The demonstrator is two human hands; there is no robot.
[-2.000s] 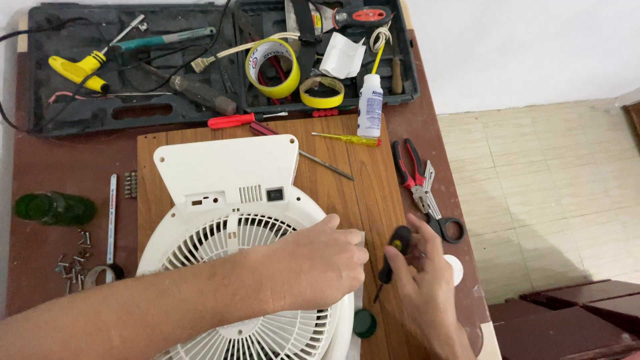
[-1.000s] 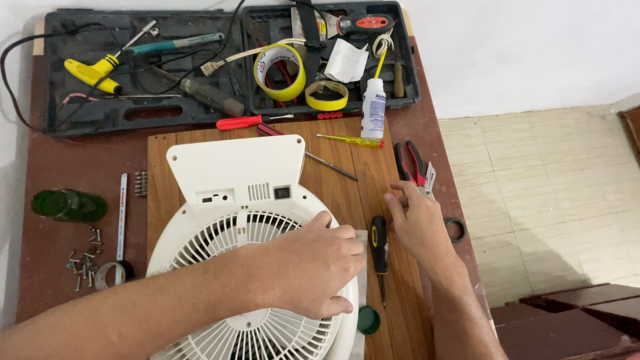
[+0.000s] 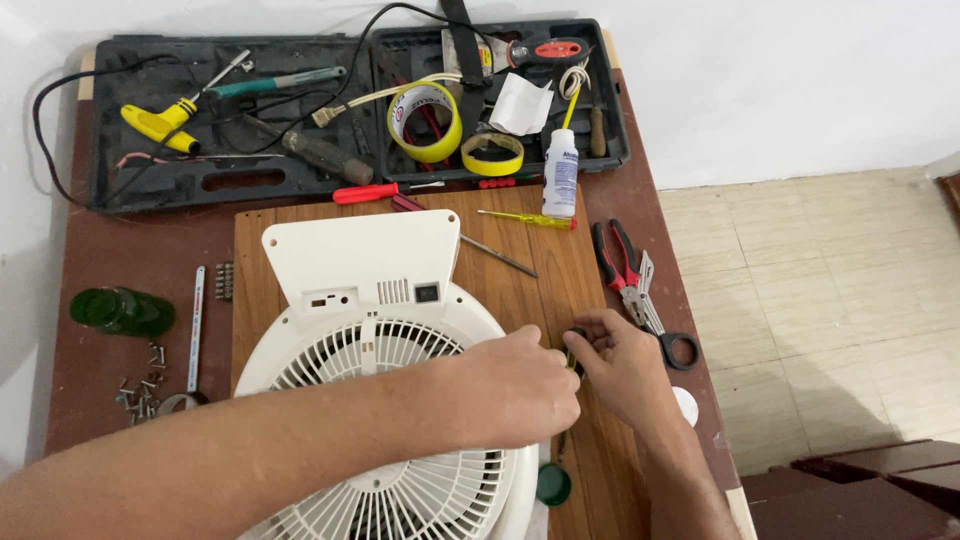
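Observation:
My left hand (image 3: 514, 390) reaches across the white fan housing (image 3: 360, 251), palm down with its fingers curled; whether it holds anything is hidden. Beyond its knuckles, the thumb and fingers of my right hand (image 3: 619, 364) are on the handle end of a black-and-yellow screwdriver (image 3: 573, 361). That screwdriver points toward the near edge, its middle partly covered by my left hand. The fan's round slatted grille (image 3: 420, 491) lies face up under my left forearm, and a black rocker switch (image 3: 427, 292) sits on its flat panel. A green cap (image 3: 553, 484) is beside the housing.
Behind the wooden board (image 3: 495, 206) lies an open black tool case (image 3: 300, 176) with tape rolls and tools. Pliers (image 3: 616, 259) and scissors (image 3: 664, 334) are at right. A green bottle (image 3: 124, 311), loose screws (image 3: 142, 394) and a hacksaw blade (image 3: 196, 330) are at left.
Two seconds ago my right hand held the screwdriver; one second ago it lay on the board with that hand apart from it. Now my right hand is back at its handle.

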